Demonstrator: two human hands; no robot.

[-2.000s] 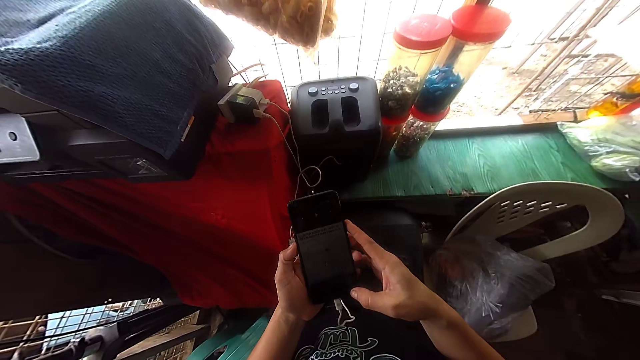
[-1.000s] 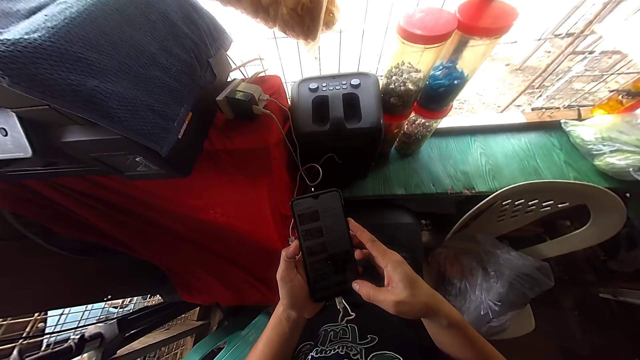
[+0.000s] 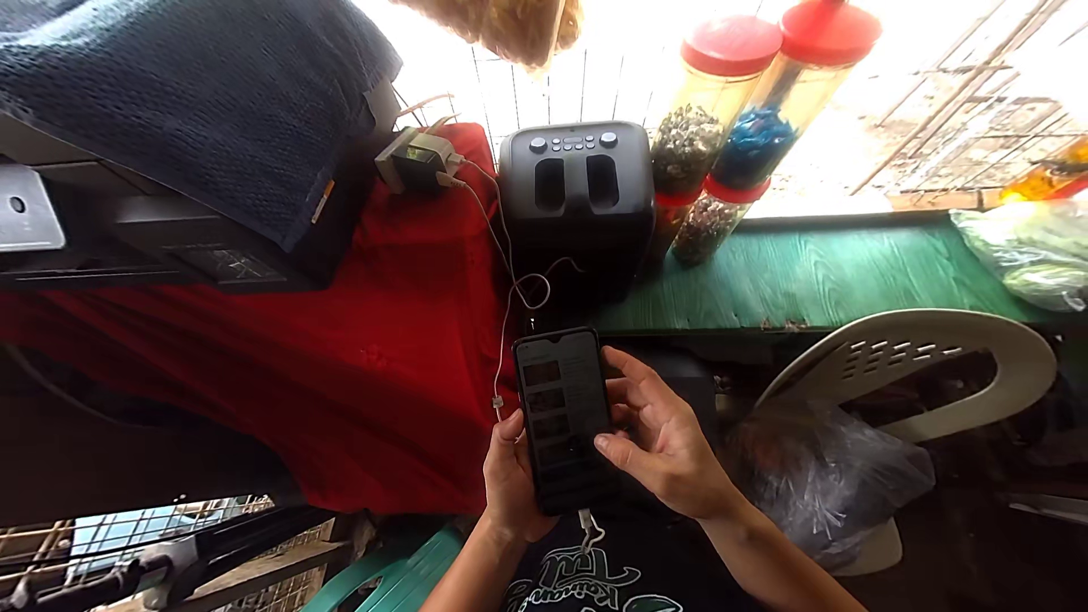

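A dark smartphone (image 3: 563,421) stands near the lower middle, its dim screen showing a list with small pictures. My left hand (image 3: 515,480) grips its left edge and lower back. My right hand (image 3: 663,433) is at the phone's right side, its thumb over the screen's right edge and its fingers partly behind the phone; whether they bear on it I cannot tell. A white cable plug (image 3: 586,520) shows at the phone's lower end. Another white cable (image 3: 507,255) runs from plugs in a power adapter (image 3: 418,161) down beside the phone.
A black speaker-like box (image 3: 578,170) stands beyond the phone. Red-lidded jars (image 3: 733,47) are stacked to its right on a green wooden counter (image 3: 816,272). A cloth-covered printer-like machine (image 3: 229,246) sits on red cloth (image 3: 382,357) at left. A plastic chair (image 3: 935,327) with a clear bag (image 3: 833,476) is at right.
The list with small pictures on the phone's screen has changed since the first frame. Both hands remain at the phone in nearly the same place.
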